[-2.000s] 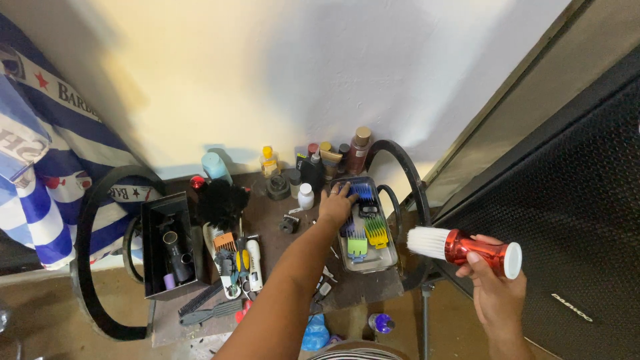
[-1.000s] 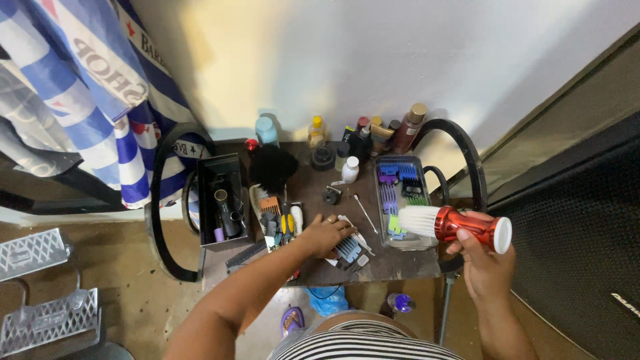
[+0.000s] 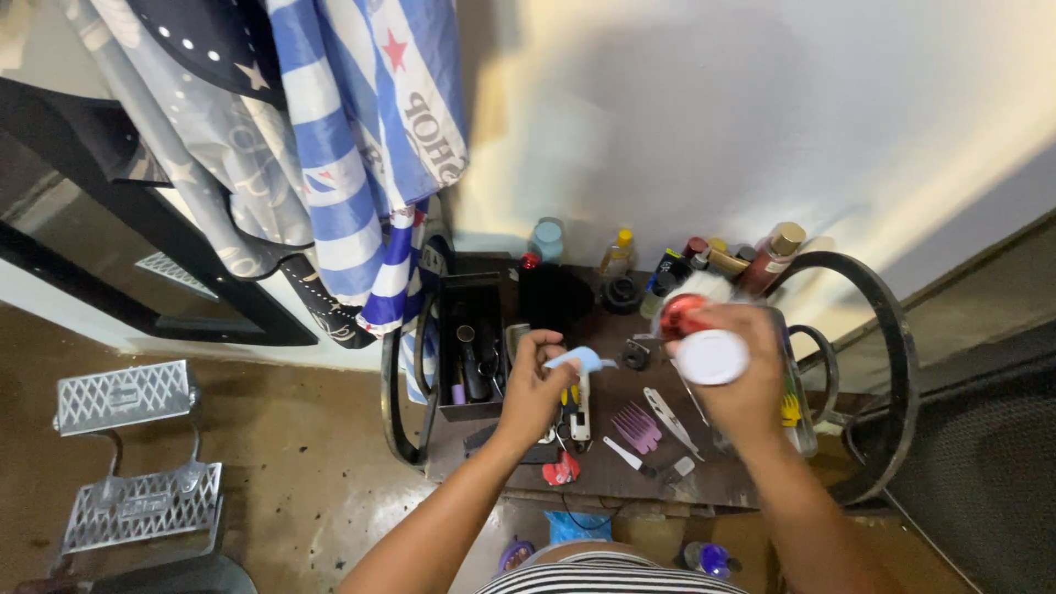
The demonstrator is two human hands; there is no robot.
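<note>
My left hand (image 3: pixel 540 384) holds a small light blue plastic piece (image 3: pixel 582 360), likely a clipper guard, between thumb and fingers. In my right hand (image 3: pixel 734 371) is a red neck duster brush (image 3: pixel 686 318) with a white end cap, its bristles blurred and pointing away toward the bottles. Below and between the hands on the dark table lie a purple clipper guard (image 3: pixel 637 426), a white straight razor (image 3: pixel 670 419) and a small white-handled brush (image 3: pixel 627 454). A white trimmer (image 3: pixel 581 412) lies beside my left hand. The clear guard tray (image 3: pixel 804 429) is partly hidden behind my right forearm.
A black box (image 3: pixel 472 408) with tools stands at the table's left, beside a black fluffy duster (image 3: pixel 554 295). Bottles, including a yellow-capped one (image 3: pixel 617 254), line the wall. Curved black armrests (image 3: pixel 903 388) flank the table. Striped capes (image 3: pixel 330 190) hang at left; a metal footrest (image 3: pixel 140 507) is below.
My left hand has left the pale guard area on the table and now holds a light blue piece raised. My right hand has brought the duster brush inward, over the table.
</note>
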